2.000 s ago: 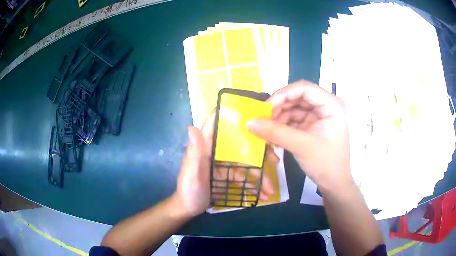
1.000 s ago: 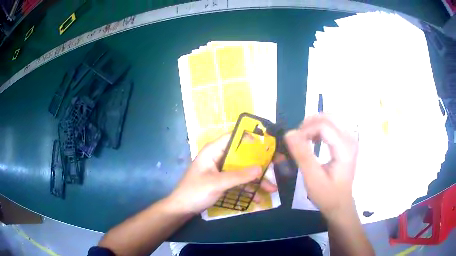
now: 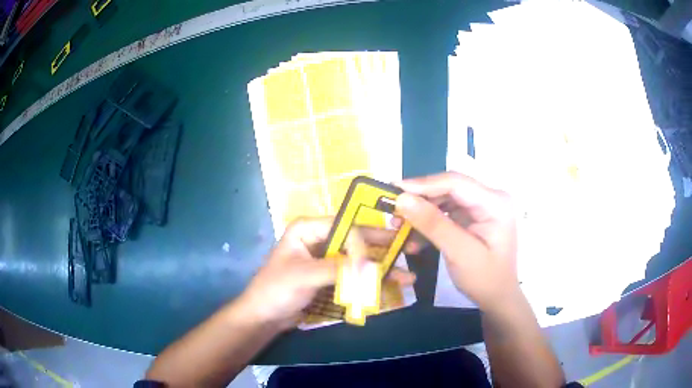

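Note:
The black front housing (image 3: pixel 350 204) is tilted above the sheets, with a yellow adhesive border around its open window. My left hand (image 3: pixel 300 265) holds it from the left side and below. A small yellow centre piece with a bright white middle (image 3: pixel 360 288) hangs by my left thumb over the key grid, partly hiding it. My right hand (image 3: pixel 474 231) pinches the housing's upper right corner between thumb and fingers. The adhesive sheets with yellow rectangles (image 3: pixel 307 114) lie fanned beneath and beyond the housing.
A loose pile of black housings (image 3: pixel 106 186) lies at left. Wide white backing sheets (image 3: pixel 546 151) are fanned at right. Yellow-bordered housings (image 3: pixel 61 57) stand beyond the pale strip (image 3: pixel 171 34). A red stool (image 3: pixel 652 322) is at lower right.
The yellow centre has come away from the window and now hangs by my left thumb. My right hand has moved left onto the housing's upper corner; the dark blur at its fingertips is gone.

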